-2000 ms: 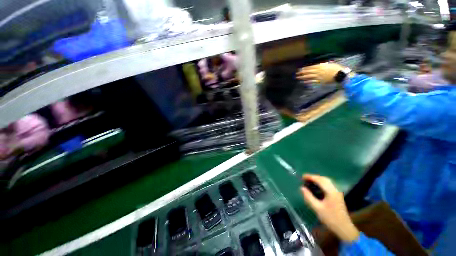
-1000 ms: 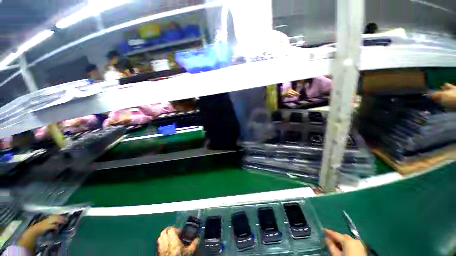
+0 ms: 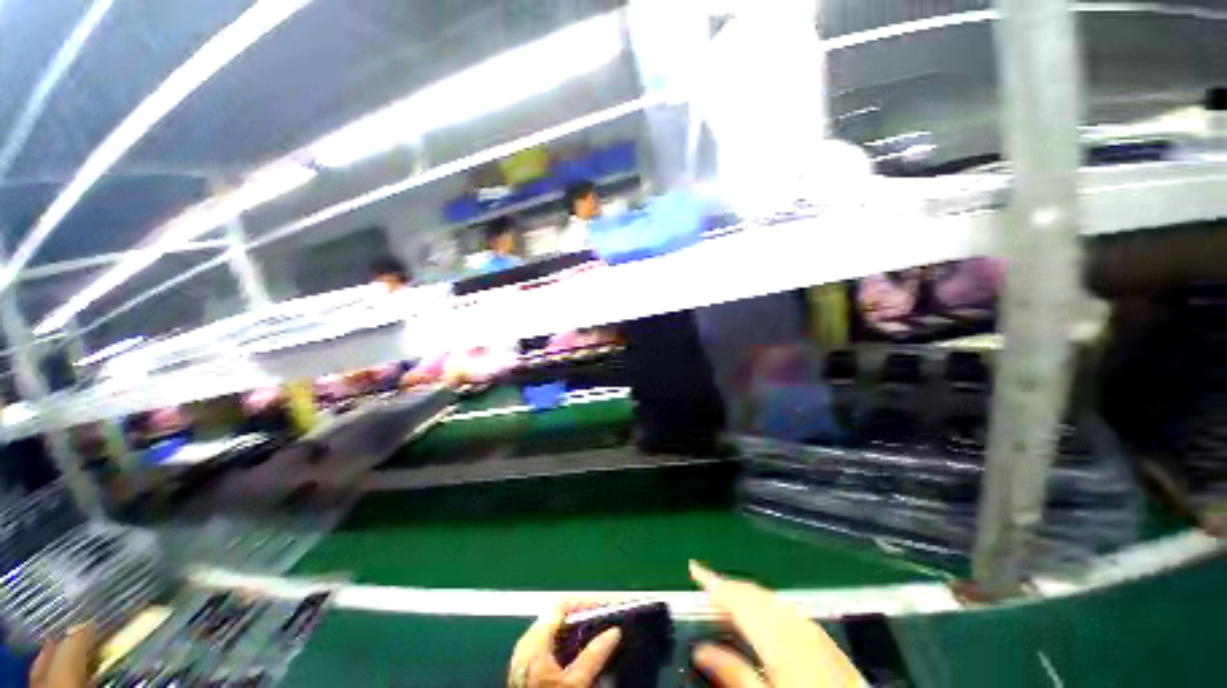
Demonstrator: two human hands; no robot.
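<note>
A black phone-like housing (image 3: 643,648) is at the bottom centre, its top edge pale and shiny. My left hand (image 3: 554,656) is closed on its left side, thumb over its face. My right hand (image 3: 783,648) is just right of it, forefinger raised and thumb lower. Something dark shows between its fingers, but blur hides whether it grips it. Another dark housing (image 3: 877,651) lies right of my right hand. Both hands are cut off by the bottom edge.
A white post (image 3: 1029,323) rises at right from the bench's white edge strip (image 3: 458,601). Stacked clear trays (image 3: 902,497) stand behind the strip. A white shelf (image 3: 834,269) crosses above. Another person's hand (image 3: 65,659) is at lower left near a tray of dark parts (image 3: 242,632).
The view has swung left. My left hand has lifted a housing at the tray's left and brought it to the centre. My right hand has moved in beside it.
</note>
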